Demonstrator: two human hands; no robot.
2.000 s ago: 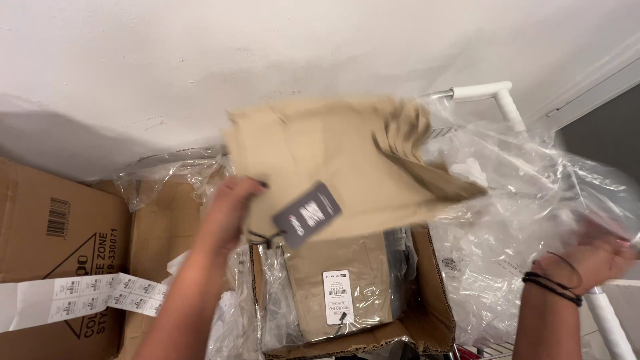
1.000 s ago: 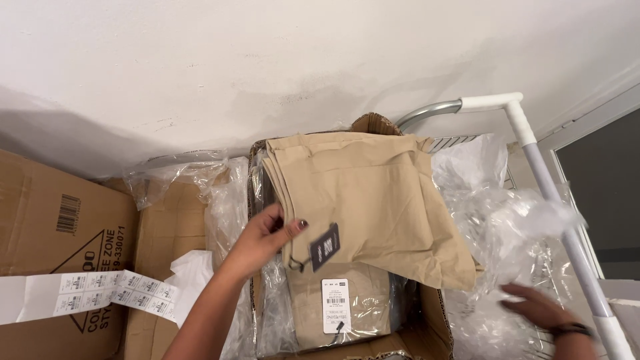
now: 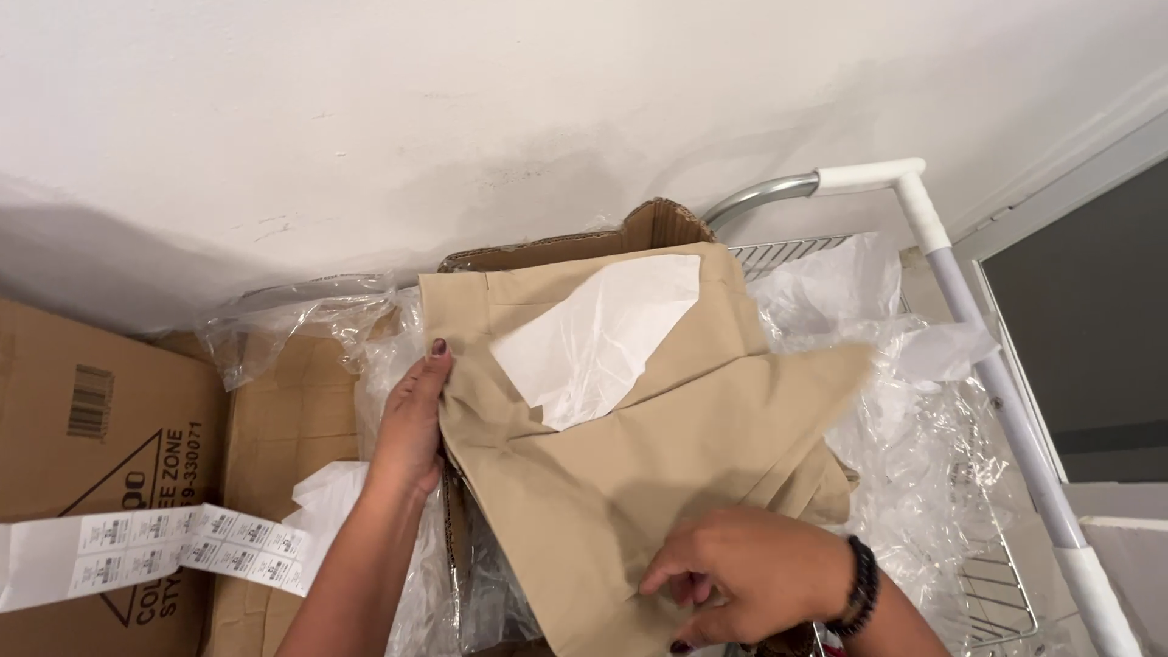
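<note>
A beige cloth garment [image 3: 584, 484], partly unfolded, lies over an open cardboard box [image 3: 566, 251]. My left hand [image 3: 418, 424] grips its left edge, thumb on top. On the cloth rests a sheet of white tissue paper [image 3: 602, 338]. My right hand [image 3: 748, 575], with dark beaded bands at the wrist, is over the lower part of the garment with its fingers curled; whether it pinches cloth is not clear. Clear plastic shows in the box below the garment.
Clear plastic bags [image 3: 922, 438] fill a wire rack with a white-jointed tube frame [image 3: 1031, 438] at right. At left stand a printed carton [image 3: 91, 401] and a strip of barcode labels [image 3: 182, 547]. A wall [image 3: 456, 119] rises behind; crumpled plastic [image 3: 301, 319] lies near it.
The garment has been opened out, and white tissue paper now shows on it. The hang tag seen before is out of sight. My right hand has moved left from the plastic bags onto the garment.
</note>
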